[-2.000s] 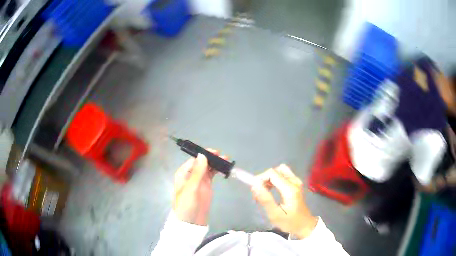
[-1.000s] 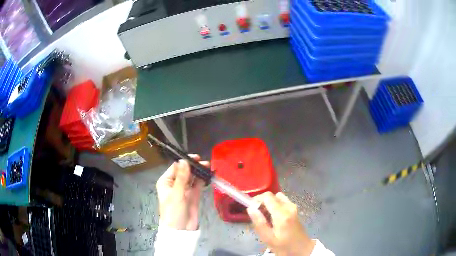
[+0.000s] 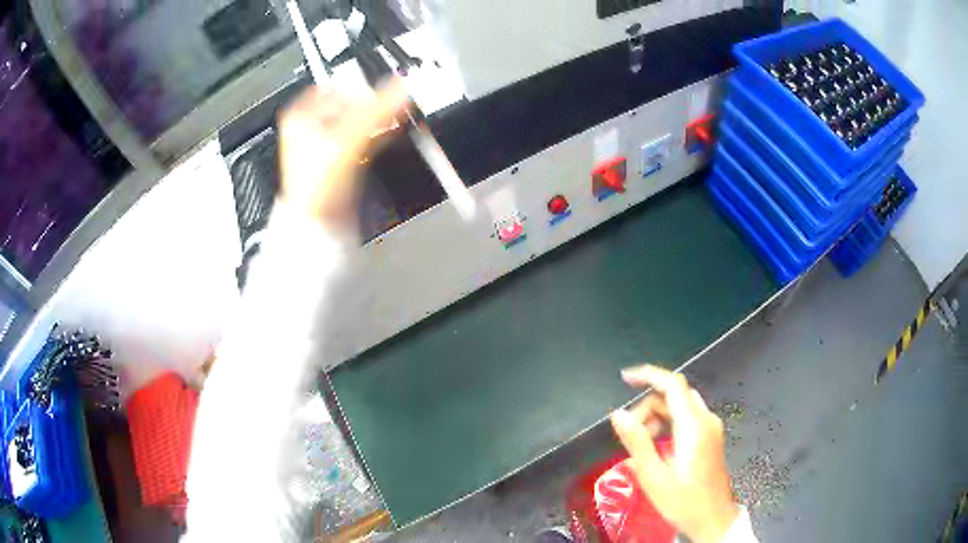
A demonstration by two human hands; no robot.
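Note:
My left hand (image 3: 331, 154) is raised at the upper left, blurred, over the top of the grey machine. It is closed around the syringe (image 3: 444, 175); the pale plunger end sticks out down and to the right of the hand. The syringe's needle tip cannot be made out. My right hand (image 3: 677, 451) is at the lower right, over the bench's front edge, with thumb and fingers apart and nothing in it.
The green bench (image 3: 552, 350) runs along the grey machine panel (image 3: 425, 276) with red switches. Stacked blue totes (image 3: 780, 191) stand at its right end, the top one filled with small dark parts. A red stool (image 3: 626, 504) is below. A red bin (image 3: 161, 440) is at left.
The view has turned and moved closer to the bench and machine. My left hand has risen to the upper left with the syringe. My right hand has let go of the plunger.

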